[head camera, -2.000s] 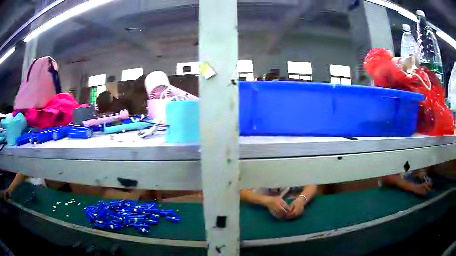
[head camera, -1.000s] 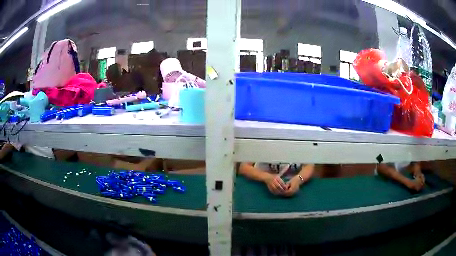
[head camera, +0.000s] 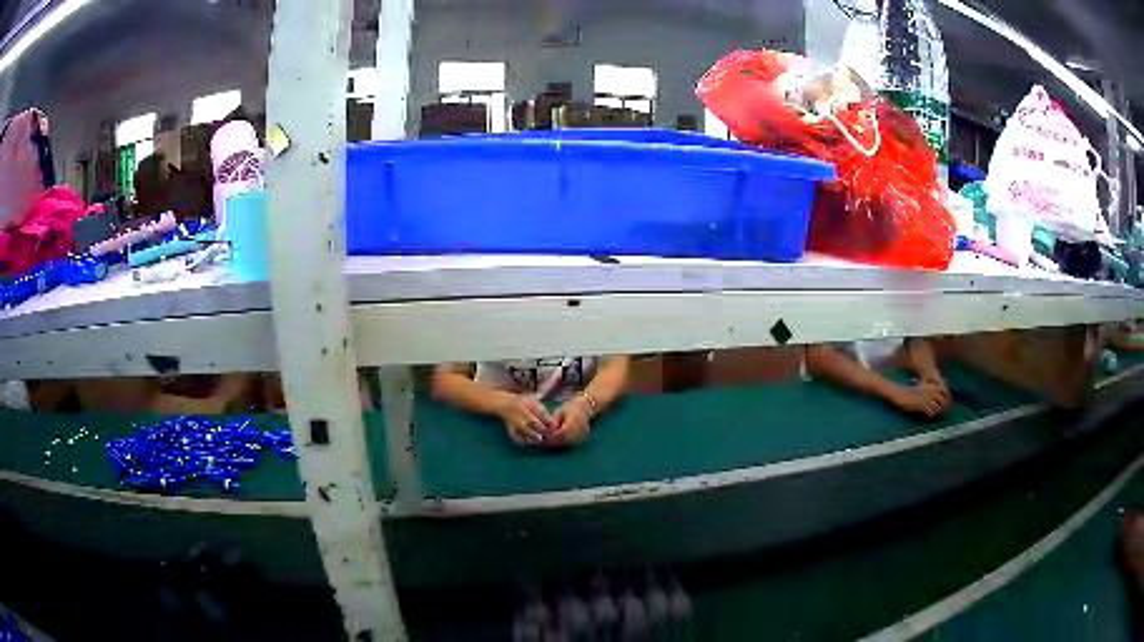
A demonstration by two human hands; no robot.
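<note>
Neither of my hands can be made out. The dark green conveyor belt [head camera: 753,533] runs across the lower view. A row of blurred pale, pinkish shapes [head camera: 602,612] lies on it at the bottom middle; I cannot tell what they are. Small dark blurred pieces [head camera: 201,579] lie further left on the belt. A sliver of blue parts [head camera: 15,627] shows at the bottom left corner. A heap of blue components [head camera: 195,454] lies on the far green bench, with small white parts [head camera: 69,445] to its left.
A white chipped post [head camera: 314,376] and shelf [head camera: 677,307] cross the view. The shelf holds a blue tub [head camera: 577,201], red plastic bag [head camera: 878,188] and light-blue cup [head camera: 248,236]. Two people's hands [head camera: 550,423] [head camera: 926,395] rest over the far bench. A blurred skin-toned shape [head camera: 1133,542] touches the right edge.
The view has turned right, so post, tub and blue heap have shifted left. A white printed bag now shows fully at right. The pale row has appeared at bottom middle.
</note>
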